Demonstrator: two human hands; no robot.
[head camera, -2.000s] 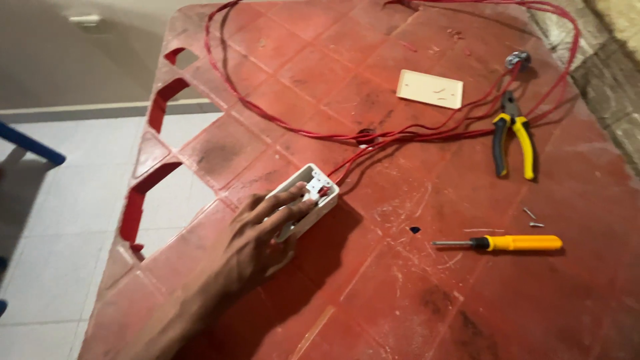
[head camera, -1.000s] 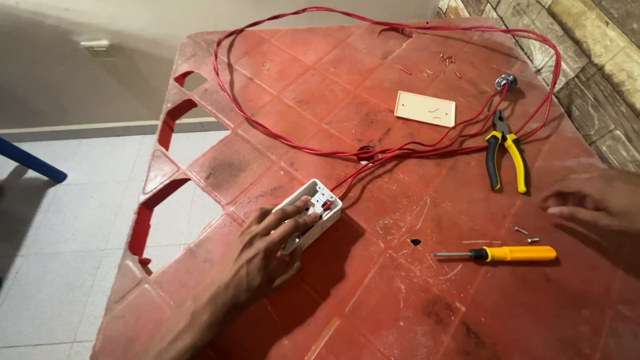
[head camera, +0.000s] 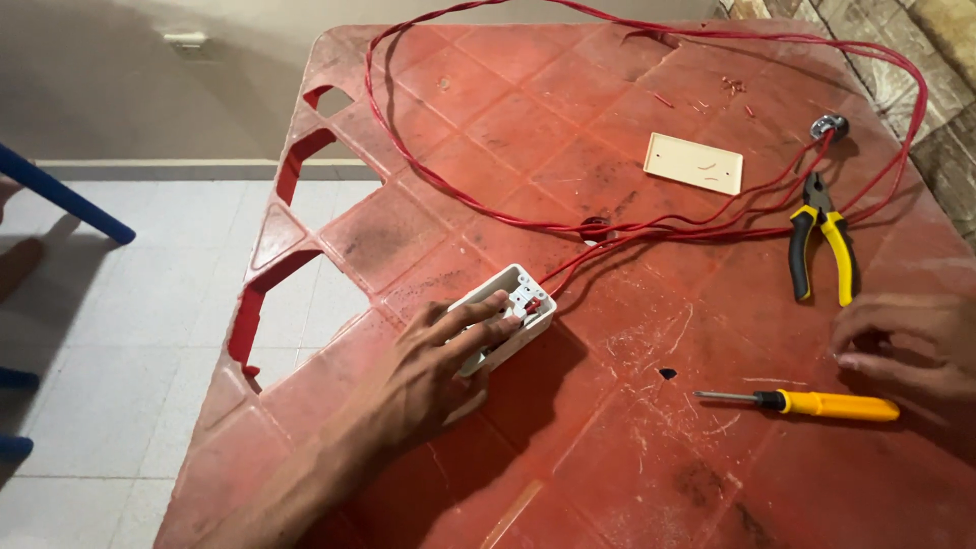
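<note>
My left hand (head camera: 457, 343) grips a white plastic electrical box (head camera: 543, 314), its fingers over the open top and pressing on the fitting inside. Red twisted wires (head camera: 579, 263) run out of the box's far end and loop over the table to a round metallic fitting (head camera: 829, 128). At the right edge my right hand (head camera: 903, 343) hovers low with fingers curled; a tiny bright thing shows at its fingertips, perhaps a screw. Just below that hand lies a yellow-handled screwdriver (head camera: 835, 406). Black and yellow combination pliers (head camera: 820, 221) rest above it.
A cream cover plate (head camera: 692, 164) with wire bits lies on the red plastic table (head camera: 534, 488). Copper and red scraps (head camera: 733, 85) are scattered behind it. The table has cut-outs along its left side. Blue legs (head camera: 69, 197) and part of a person stand at the far left.
My right hand has come into view from the right, and the small screws seen earlier near the screwdriver no longer show. My left hand stays on the box.
</note>
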